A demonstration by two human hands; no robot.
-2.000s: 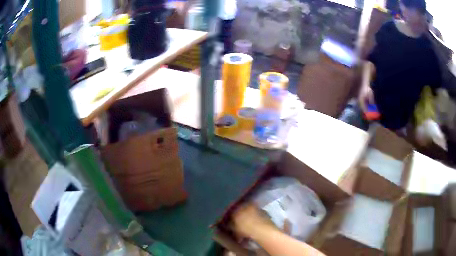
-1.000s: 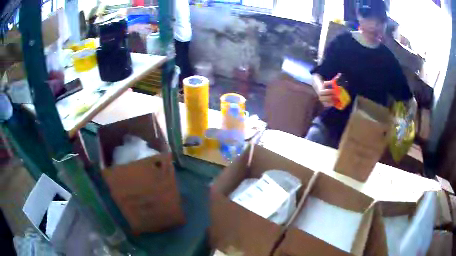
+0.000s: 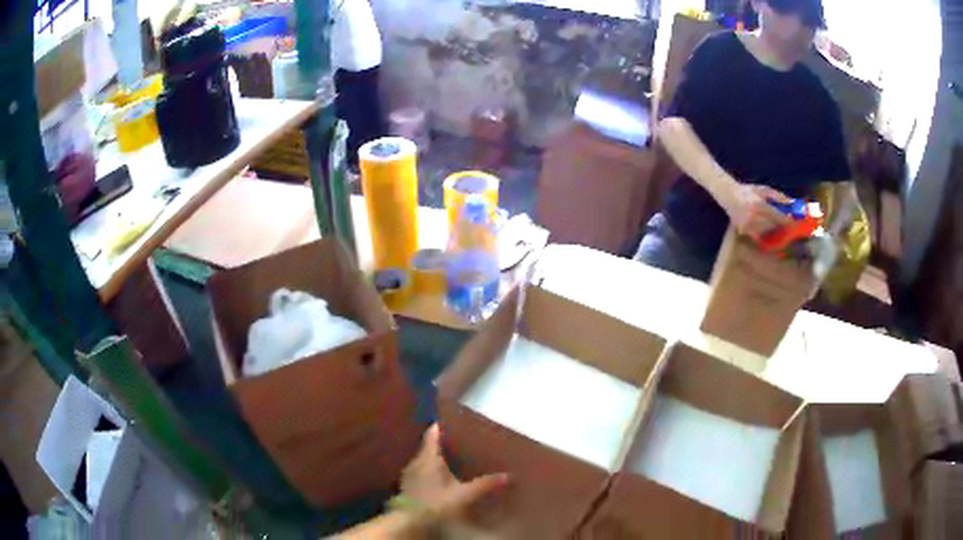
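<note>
My left hand (image 3: 446,487) comes in from the bottom edge, fingers and thumb spread, against the front left side of an open brown carton (image 3: 528,464). It grips nothing that I can see. A plain white pad (image 3: 554,401) lies flat in this carton. A second carton stands against its right side with a white pad (image 3: 702,454) inside. A third carton at the right holds another white pad (image 3: 853,480). To the left, an open carton (image 3: 327,411) on the green belt holds a whitish plastic bag (image 3: 298,332). My right hand is not in view.
A green post (image 3: 90,211) and a wooden shelf (image 3: 264,121) with a black jar (image 3: 197,100) stand left. Yellow tape rolls (image 3: 391,211) and a bottle (image 3: 473,264) stand behind the cartons. Opposite, a person holds a tape dispenser (image 3: 790,227) at a carton (image 3: 755,295).
A white pad now covers the bag and printed sheet in the first carton. My left hand has come into view. The left carton shows nearer. The other worker's dispenser has moved onto their carton.
</note>
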